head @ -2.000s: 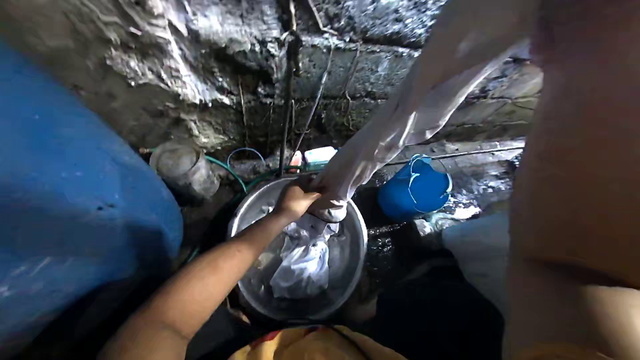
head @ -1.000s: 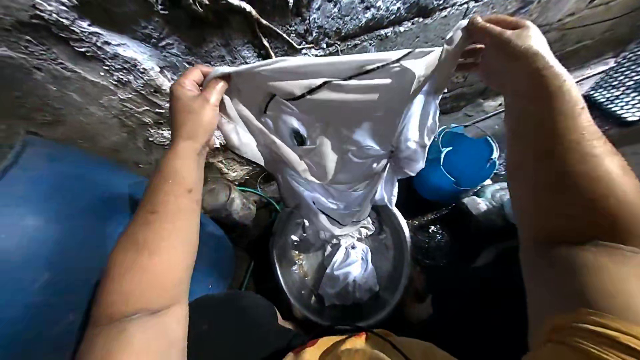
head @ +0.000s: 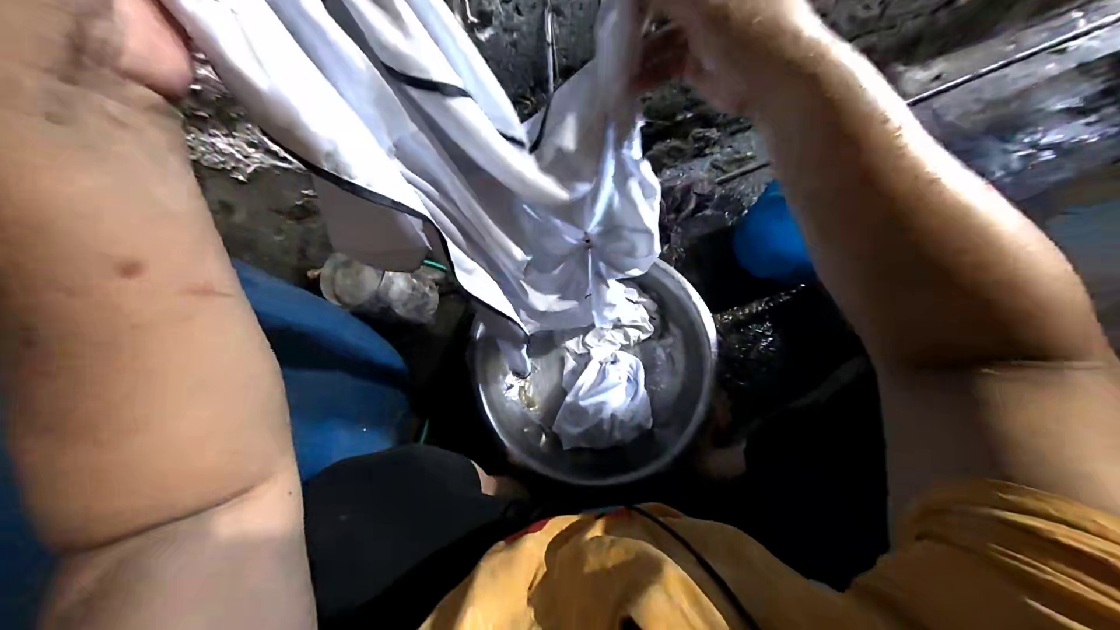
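A white cloth garment with dark piping (head: 455, 166) hangs in folds from both my hands, its lower part reaching down over a round metal basin. My left hand (head: 144, 44) is at the top left edge of the view, partly cut off, beside the cloth's upper edge. My right hand (head: 691, 52) grips the bunched cloth at the top; its fingers are partly blurred. In the metal basin (head: 703, 350) a wet, crumpled white cloth (head: 608, 398) lies on the bottom, close under the hanging garment.
A large blue plastic drum (head: 337, 376) stands at the left. Behind it sits a translucent container (head: 376, 287) near a thin green hose. A blue bucket (head: 774, 236) is right of the basin, partly behind my right forearm. A rough, wet wall (head: 254, 175) rises beyond.
A second ago the garment was spread wide between both hands; now it hangs in diagonal folds. Two seconds ago my left hand was down at the basin. The view has shifted closer.
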